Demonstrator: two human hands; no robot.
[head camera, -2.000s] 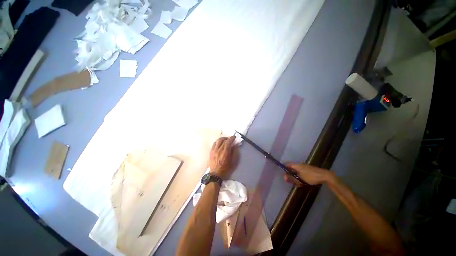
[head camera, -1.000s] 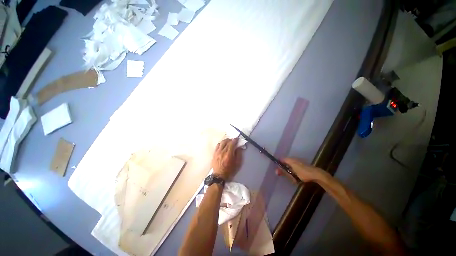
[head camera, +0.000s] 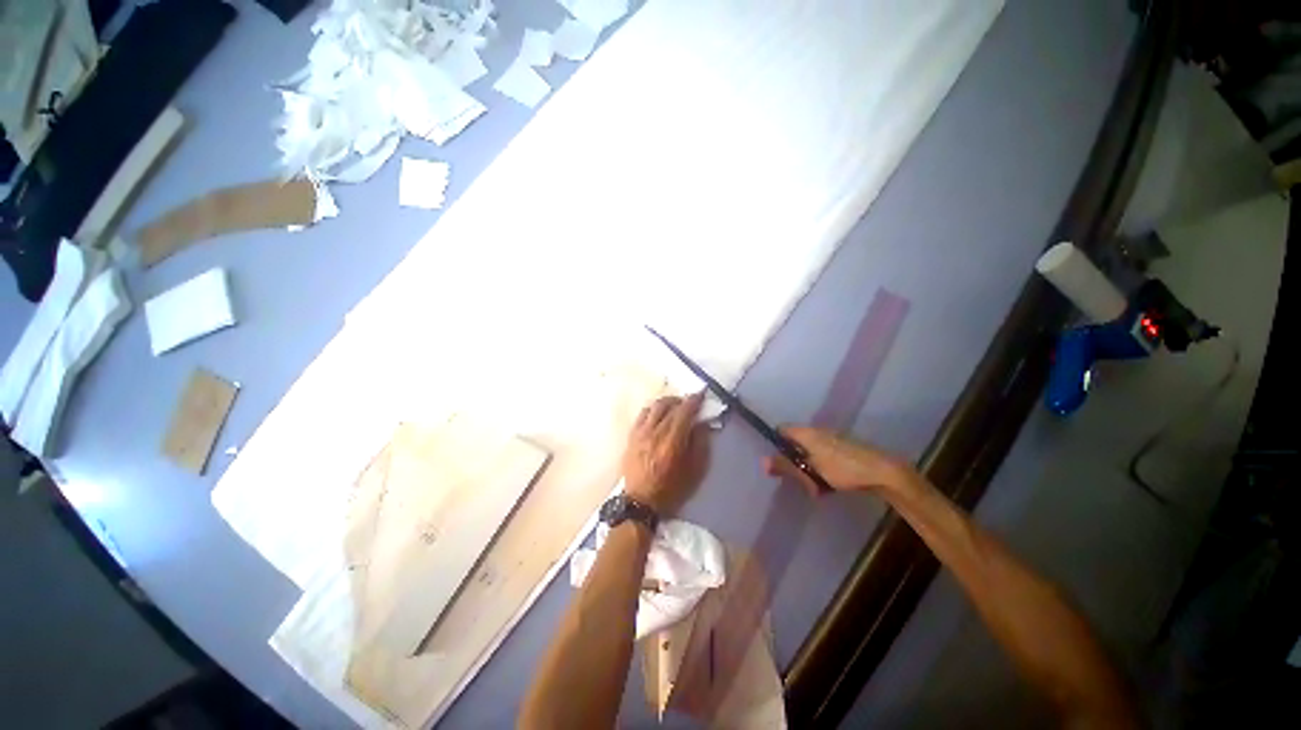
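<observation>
My right hand (head camera: 835, 464) is closed around the handles of dark shears (head camera: 745, 417). The blades reach up and left over the edge of the white fabric lay (head camera: 685, 186). My left hand (head camera: 664, 454), with a watch on the wrist, presses at the top end of the large tan pattern piece (head camera: 571, 492), beside the blades. A small white cloth edge shows by its fingertips; whether they grip it I cannot tell. A pale bar (head camera: 480, 549) lies on the pattern.
A crumpled white cloth (head camera: 678, 573) lies by my left forearm, near small tan patterns (head camera: 682, 656) and a purplish ruler (head camera: 856, 360). A brown rail (head camera: 985, 428) runs on the right, with a blue-handled device (head camera: 1077, 364) beyond. White scraps (head camera: 378, 86) lie upper left.
The shears have advanced up and left, with the blades further over the white fabric. My right hand has moved left with them. The whole view has shifted slightly.
</observation>
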